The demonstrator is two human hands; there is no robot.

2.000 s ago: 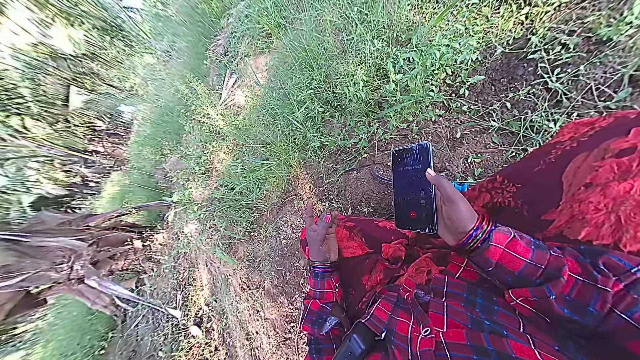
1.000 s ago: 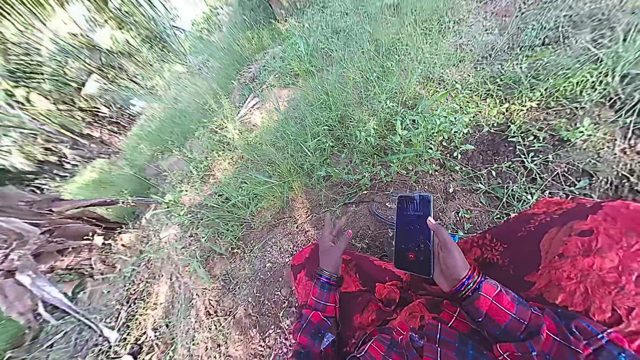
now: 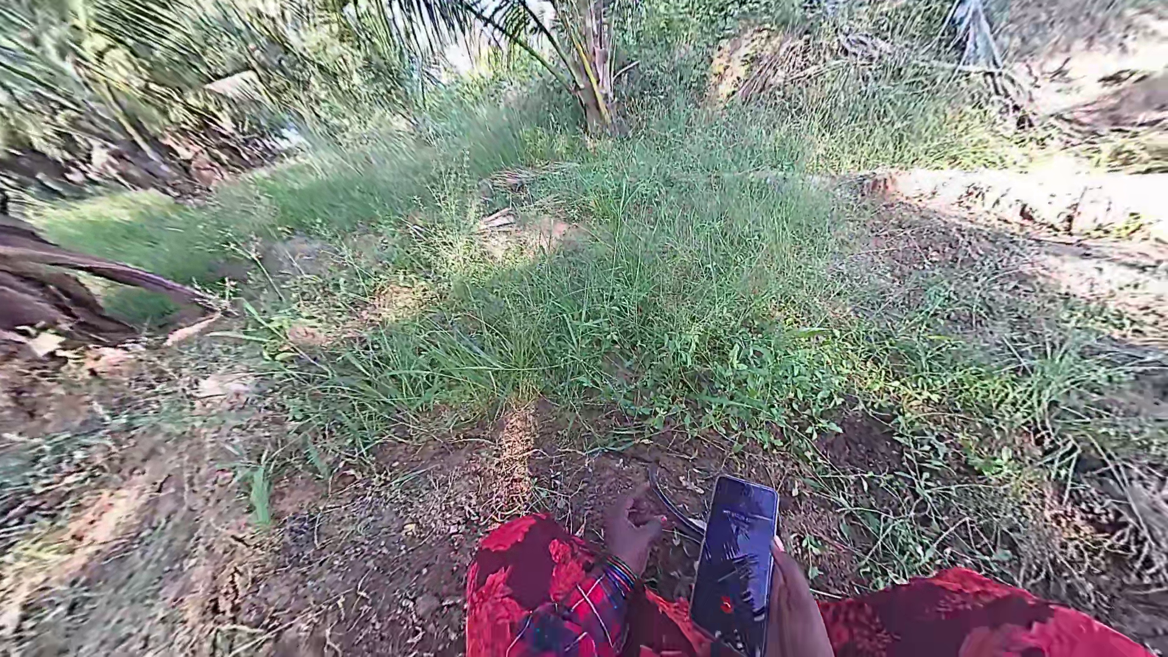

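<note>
My right hand (image 3: 796, 607) holds a smartphone (image 3: 735, 561) upright at the bottom, its thumb along the right edge; the screen is dark with a small red mark and some writing. Just left of the phone, my left hand (image 3: 631, 529) is over my lap with nothing in it, fingers loosely apart, bangles at the wrist. Beyond the left hand, a dark curved strip-like object (image 3: 673, 511) lies on the soil, partly hidden by the phone. A red patterned cloth (image 3: 976, 613) covers my legs, and a checked sleeve (image 3: 584, 611) covers the left arm.
Grass and low weeds (image 3: 639, 301) grow ahead of bare soil (image 3: 365, 547). A palm trunk (image 3: 593, 73) rises at the back. Dry brown fronds (image 3: 55, 283) lie at the left. A pale low ledge (image 3: 1031, 196) runs at the right.
The view has turned and lifted, showing more ground and the palm. My left hand is nearer the phone, which stays in my right hand.
</note>
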